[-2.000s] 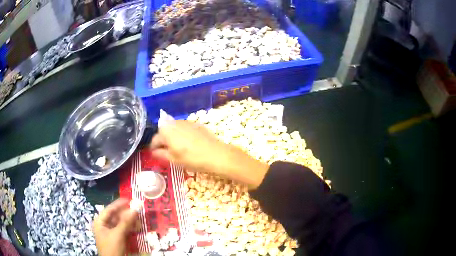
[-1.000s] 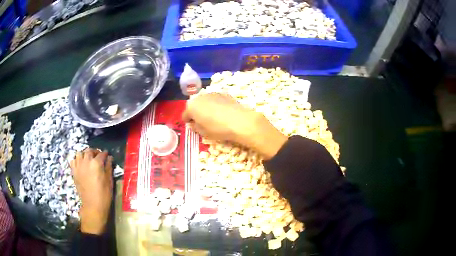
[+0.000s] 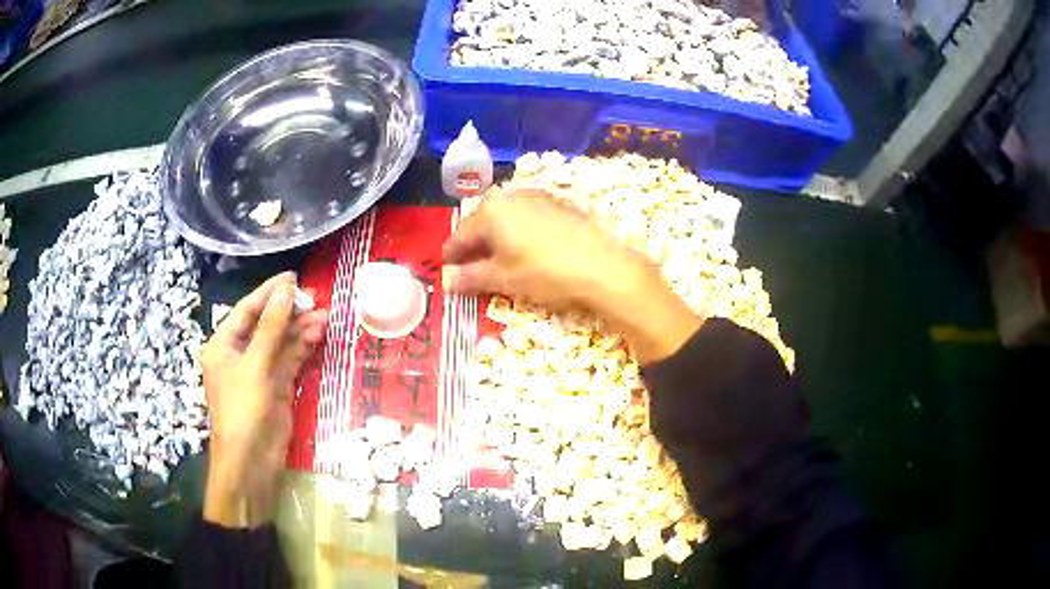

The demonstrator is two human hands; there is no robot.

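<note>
My left hand point(image 3: 259, 362) is over the left edge of the red sheet point(image 3: 403, 236), its thumb and fingertips closed on a small grey-white piece point(image 3: 302, 299). My right hand point(image 3: 524, 255) is over the sheet's right side and the cream heap point(image 3: 576, 426), its fingertips together on a small cream piece point(image 3: 451, 280). A round white dish point(image 3: 389, 300) stands on the sheet between my hands. A cluster of whitish pieces point(image 3: 386, 452) lies at the sheet's near edge. The grey-white heap point(image 3: 109, 334) lies left of my left hand.
A shiny metal basin point(image 3: 294, 138) with one pale piece inside stands behind my left hand. A white squeeze bottle point(image 3: 468, 163) stands upright beside the blue tote point(image 3: 645, 127), which holds mixed pieces. A pale yellowish strip point(image 3: 340, 541) lies below the sheet.
My left hand has moved from the grey-white heap to the sheet's left edge and now holds a grey-white piece. My right hand stays near the cream heap. The camera view has shifted.
</note>
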